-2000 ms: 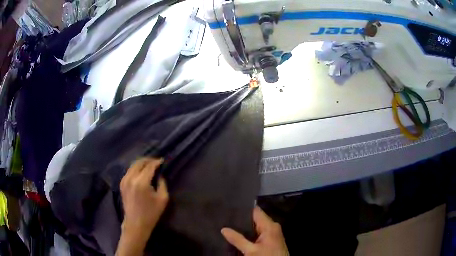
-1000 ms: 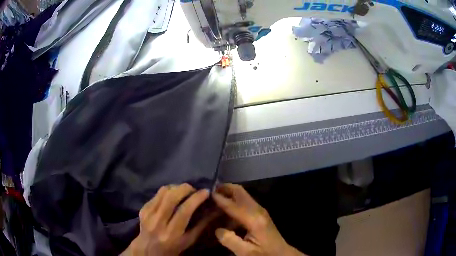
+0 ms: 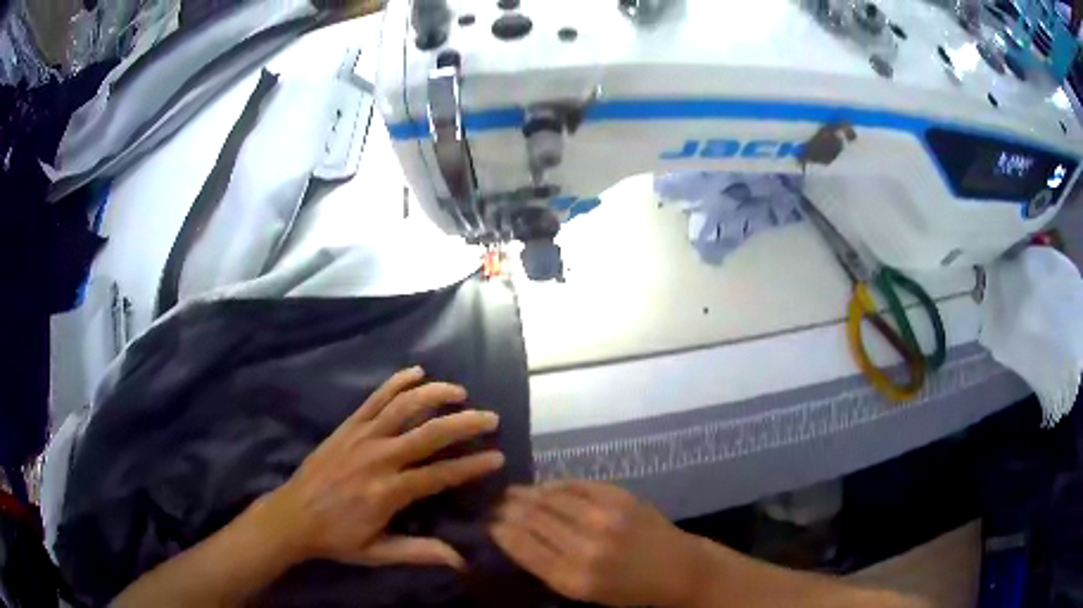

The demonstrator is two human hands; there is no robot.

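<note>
The dark grey garment cloth (image 3: 297,368) lies over the table's front, its upper right corner under the lit presser foot (image 3: 494,263) of the sewing machine (image 3: 713,119). My left hand (image 3: 392,475) lies flat on the cloth, fingers spread, holding nothing. My right hand (image 3: 594,537) is at the cloth's right edge near the table's front edge, fingers together and slightly blurred, its fingertips on the edge. Whether they pinch the cloth is hard to tell. Light grey lining (image 3: 339,264) shows behind the dark cloth.
Scissors (image 3: 891,327) with yellow and green handles lie right of the needle, by pale fabric scraps (image 3: 724,214). A white cloth (image 3: 1045,327) hangs at the machine's right end. The grey ruler-marked edge (image 3: 760,434) runs along the front. Dark cloth piles (image 3: 48,285) are at the left.
My left hand has left the cloth's right edge and now lies flat on the cloth, further left. My right hand stays by the edge. The camera view has shifted, showing more of the machine.
</note>
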